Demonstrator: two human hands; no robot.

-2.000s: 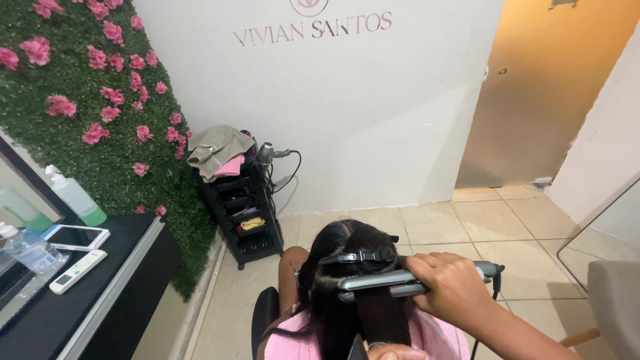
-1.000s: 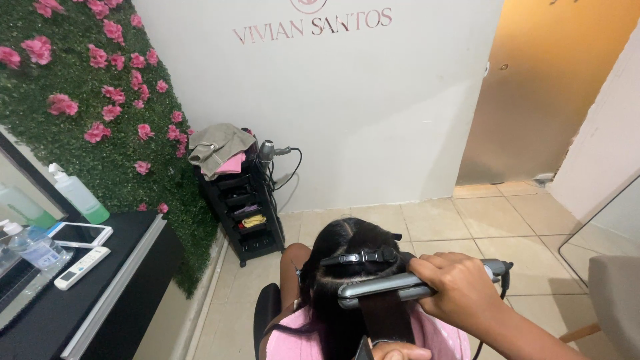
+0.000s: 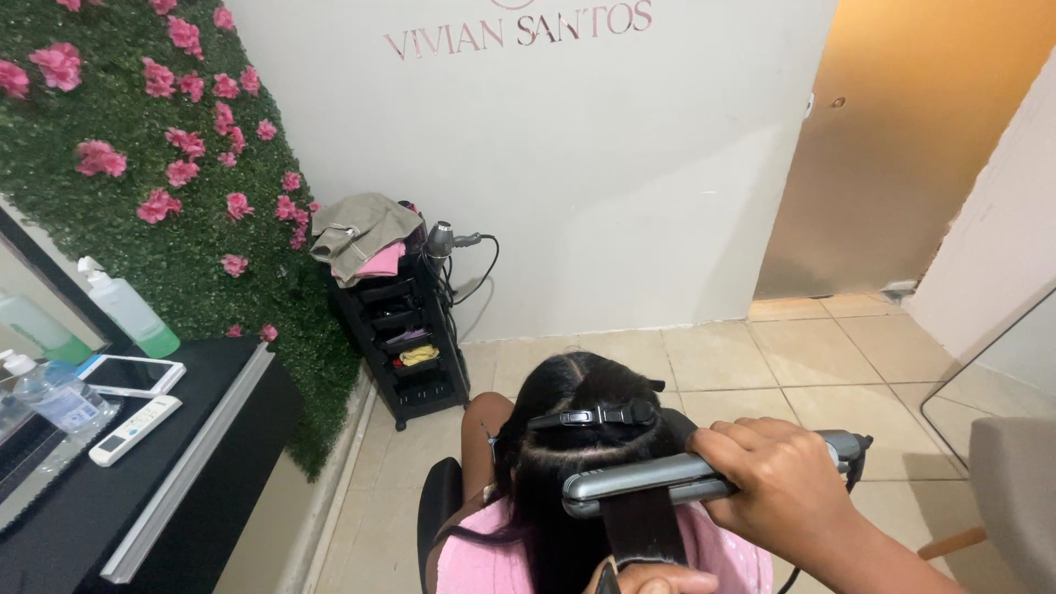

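Observation:
My right hand (image 3: 771, 478) grips a grey hair straightener (image 3: 643, 483), its plates around a flat section of dark hair (image 3: 643, 524). Below it, at the bottom edge, my left hand (image 3: 656, 579) pinches the lower part of that section; a dark, pointed tool, perhaps a comb (image 3: 608, 577), sticks up beside its fingers, its other end out of view. A seated person's head (image 3: 569, 379) is seen from behind and above. A black hair clip (image 3: 598, 415) holds the upper hair above a horizontal parting. Pink cloth (image 3: 483, 557) covers the person's shoulders.
At left, a black counter (image 3: 223, 396) holds a spray bottle (image 3: 132, 309), a pump bottle (image 3: 62, 396), a white phone-like device (image 3: 132, 375) and a remote control (image 3: 134, 431). A black trolley (image 3: 404, 355) with a hair dryer (image 3: 441, 239) stands by the wall. A chair (image 3: 1015, 487) is at right.
The straightener stays near the head, with hair between its plates throughout. My left hand remains at the bottom edge. Nothing has plainly been let go.

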